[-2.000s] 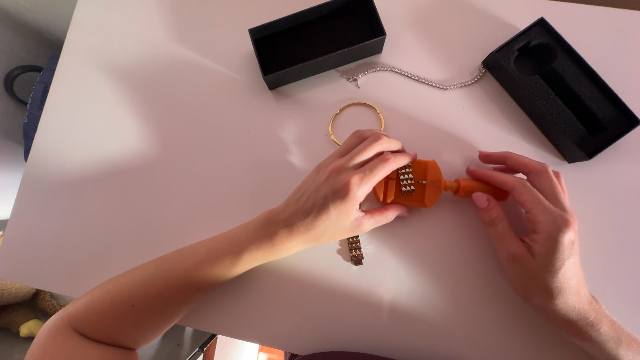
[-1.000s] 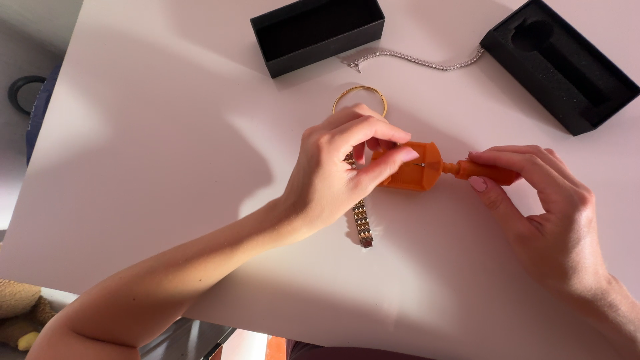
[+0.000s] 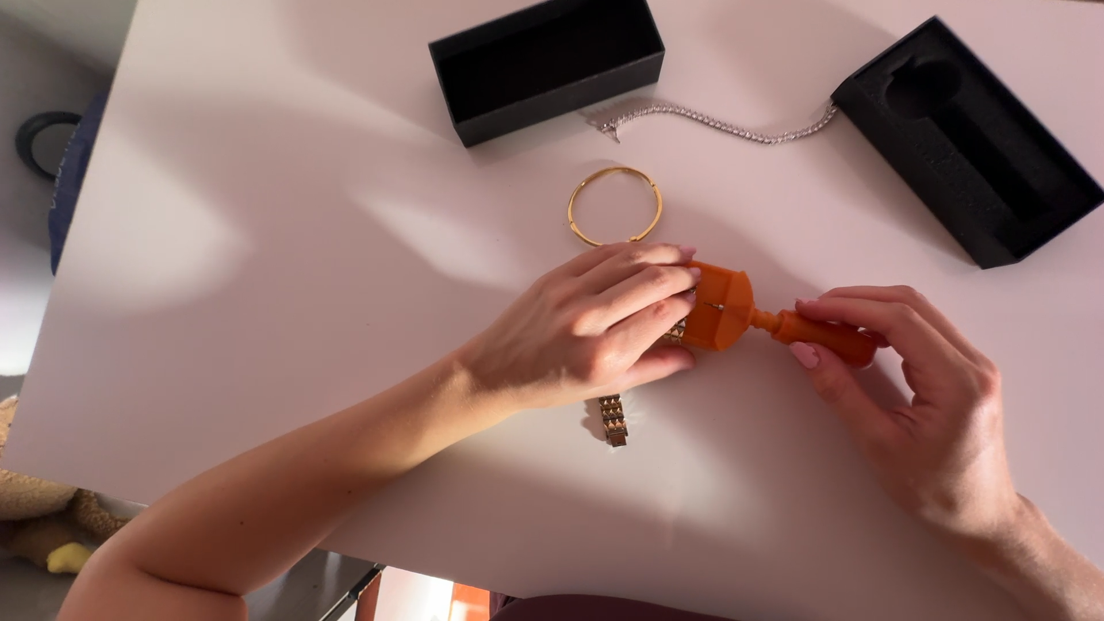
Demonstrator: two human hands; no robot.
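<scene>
An orange plastic watch-band link remover [image 3: 723, 309] lies on the white table, a thin metal pin showing in its body. My left hand [image 3: 608, 323] covers and grips the left end of the body, together with part of a metal link watch band [image 3: 675, 331]. Another end of metal band [image 3: 613, 420] sticks out below that palm on the table; what joins them is hidden. At the right, my right hand [image 3: 906, 388] holds the tool's threaded handle between thumb and fingers.
A gold bangle [image 3: 659, 207] lies just above my left hand. Farther back are an open black box [image 3: 561, 102], a silver chain bracelet [image 3: 733, 129] and a black box with a shaped insert [image 3: 914, 164]. The table's left edge borders a dark blue item [image 3: 73, 185].
The band stood across the tool's body two seconds ago; now it sits farther left, under my left fingers, and the pin shows. My right hand remains at the handle.
</scene>
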